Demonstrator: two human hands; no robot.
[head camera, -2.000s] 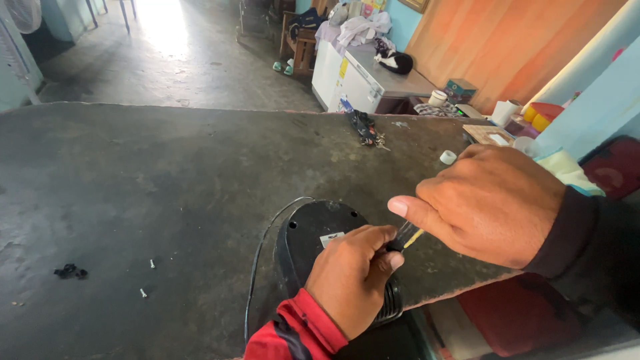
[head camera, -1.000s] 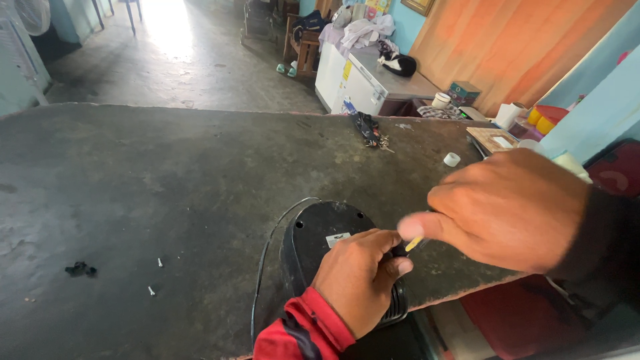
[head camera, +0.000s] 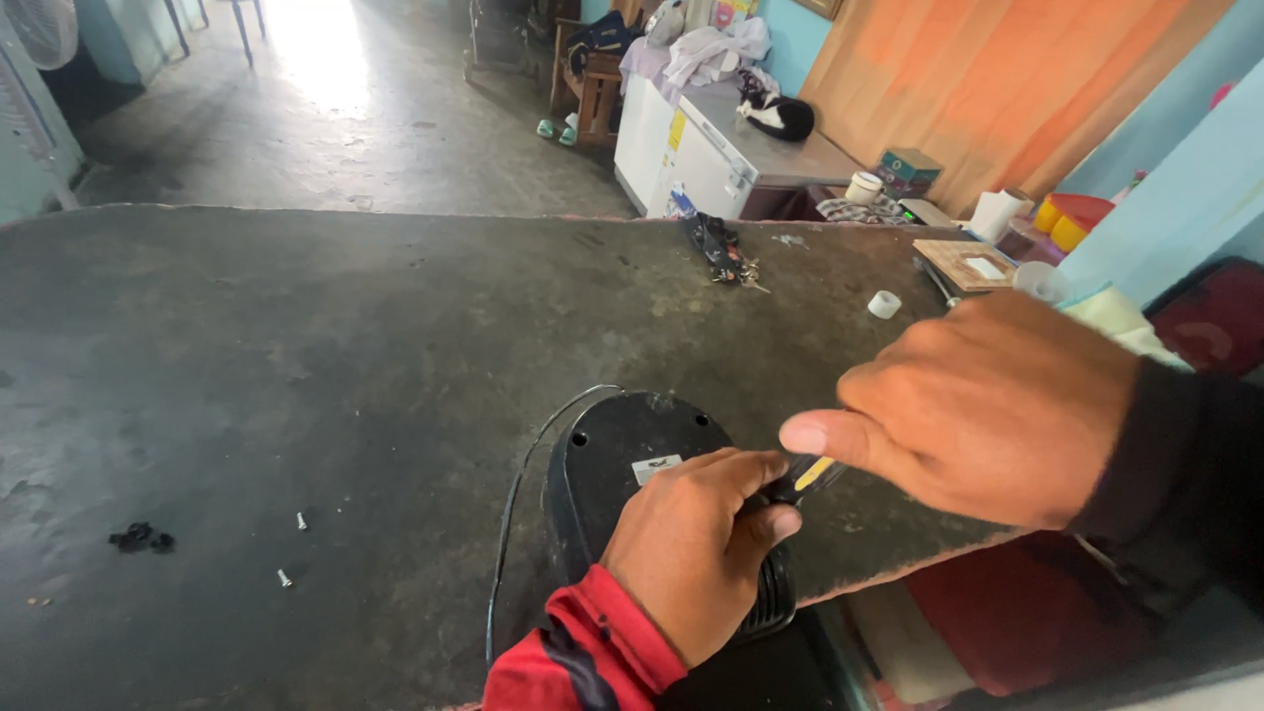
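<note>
A black plastic housing (head camera: 632, 425) with round screw holes and a small label lies near the counter's front edge, a thin cable (head camera: 509, 504) curving round its left side. My left hand (head camera: 691, 543) rests over it, thumb and fingers pinching the dark lower part of a screwdriver. My right hand (head camera: 978, 415) is closed on the screwdriver's handle (head camera: 815, 474), which is dark with a yellow stripe. The screwdriver's tip is hidden behind my left hand. To the left lie two screws, one screw (head camera: 302, 520) above another screw (head camera: 285, 579), and small black parts (head camera: 141, 538).
Toward the counter's far edge lie a dark pouch with keys (head camera: 719, 247) and a white roll (head camera: 884, 304). A wooden board (head camera: 965, 265) and containers stand at the right. Beyond the counter, a black and white cat (head camera: 780, 117) lies on a white chest freezer (head camera: 681, 148).
My right hand has shifted slightly on the screwdriver handle. My left hand stays over the black housing. The view has moved a little.
</note>
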